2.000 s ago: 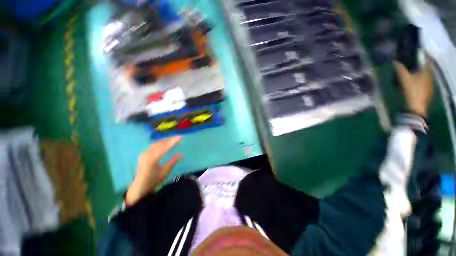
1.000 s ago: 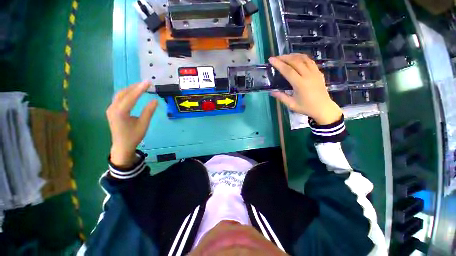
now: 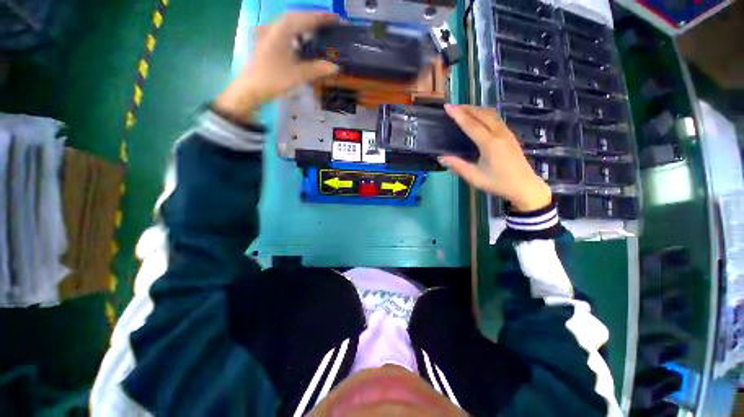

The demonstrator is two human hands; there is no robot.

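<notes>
My left hand [image 3: 277,61] is shut on the left end of a black plastic housing [image 3: 371,54], slightly blurred, at the orange-brown fixture [image 3: 367,88]. Whether the housing touches the fixture cannot be told. My right hand [image 3: 502,159] holds a second black housing [image 3: 424,130] by its right end, over the front of the grey base plate [image 3: 302,130]. The silver-grey press head [image 3: 400,10] is behind the fixture at the top edge.
The two-arrow label [image 3: 367,184] is on the blue base front. A tray [image 3: 561,106] of black housings stands right of the press. Further right, black parts [image 3: 665,285] lie along the conveyor. Pale stacked sheets [image 3: 28,208] and cardboard [image 3: 91,220] are at the left.
My left hand has moved up from the plate's front left corner and taken hold of the housing at the fixture. My right hand still holds its housing. The view has shifted.
</notes>
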